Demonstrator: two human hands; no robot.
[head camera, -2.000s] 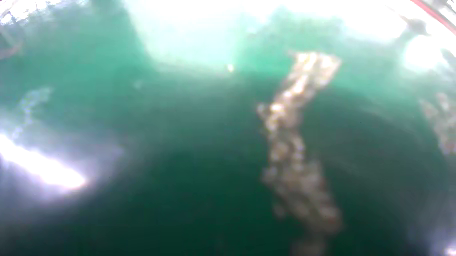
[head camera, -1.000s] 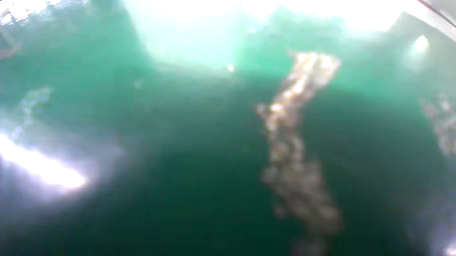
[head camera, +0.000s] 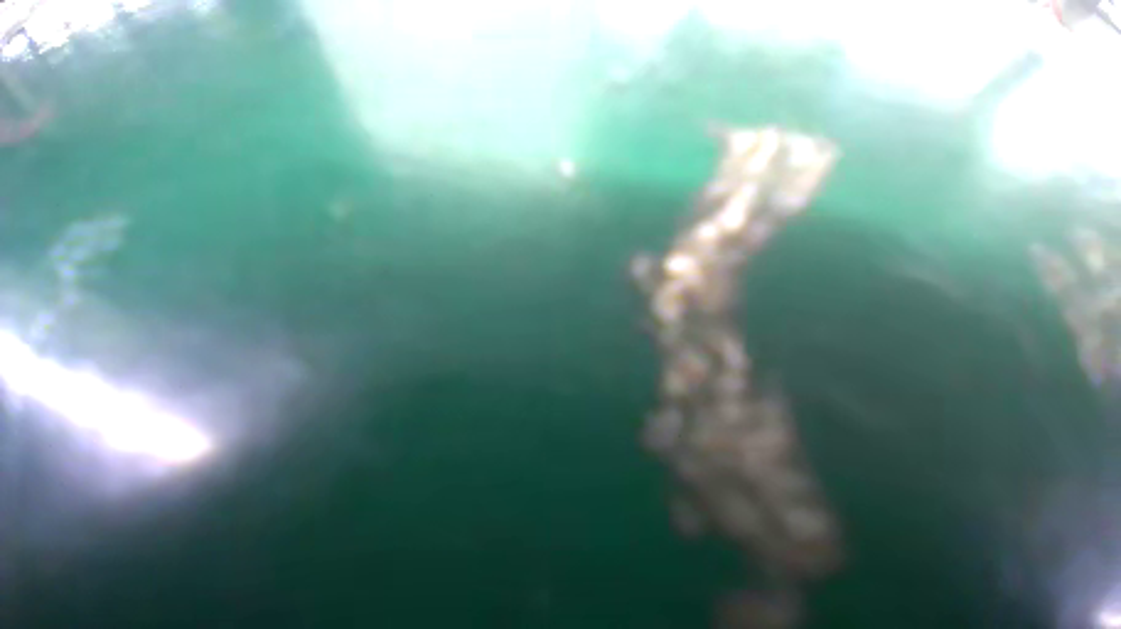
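A smooth green surface (head camera: 467, 369) fills most of the head view, very blurred. A brownish mottled strip (head camera: 719, 356) runs crookedly down it, right of centre, from the upper part to the bottom edge. I cannot tell whether it is a stain, a scrap or a reflection. Neither my left hand nor my right hand is in view.
A bright white streak (head camera: 111, 412) lies at the left. A second mottled patch (head camera: 1088, 301) shows at the right edge. A pale glare (head camera: 467, 74) and overexposed white areas lie along the top. A small bright speck (head camera: 567, 168) is at upper centre.
The white area at the upper right has grown larger and brighter, and the red line at the top right corner is gone. The green surface and mottled strip have not moved.
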